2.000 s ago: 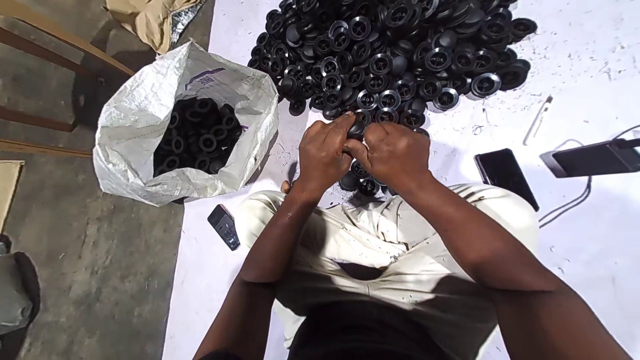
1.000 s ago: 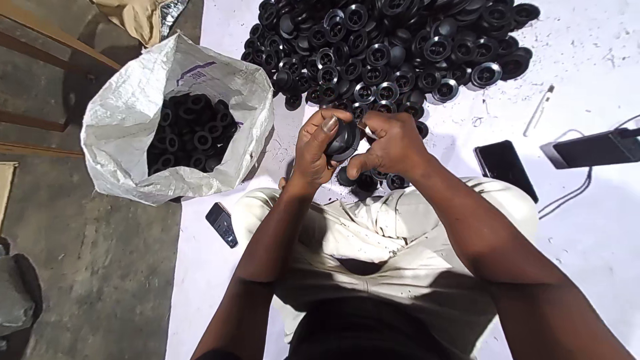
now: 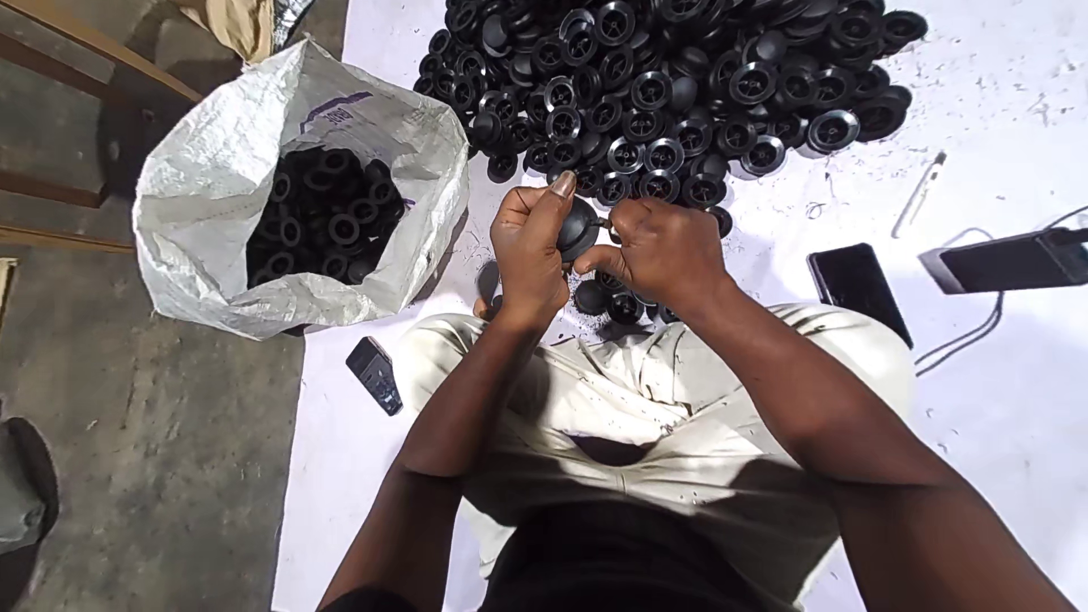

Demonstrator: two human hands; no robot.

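Observation:
My left hand (image 3: 531, 242) is closed around a round black plastic part (image 3: 578, 229), its thumb on the near top edge. At that part's right side, my right hand (image 3: 671, 246) has its fingers curled, with a small thin thing just showing at them; what it is, I cannot tell. Beyond both hands lies a large heap of round black plastic parts (image 3: 650, 89), many with spoked centres. A smaller group of the same parts (image 3: 625, 308) sits between my hands and my lap, partly hidden by my right hand.
An open white woven sack (image 3: 195, 212) holding black ring-shaped parts stands at the left. A small keypad phone (image 3: 374, 374) lies by my left knee. To the right are a black smartphone (image 3: 860, 289), a dark device with a cable (image 3: 1011, 262) and a white pen (image 3: 920, 194).
Two seconds ago my hands were close together over the parts; now they are a little apart, with the round black part showing between them.

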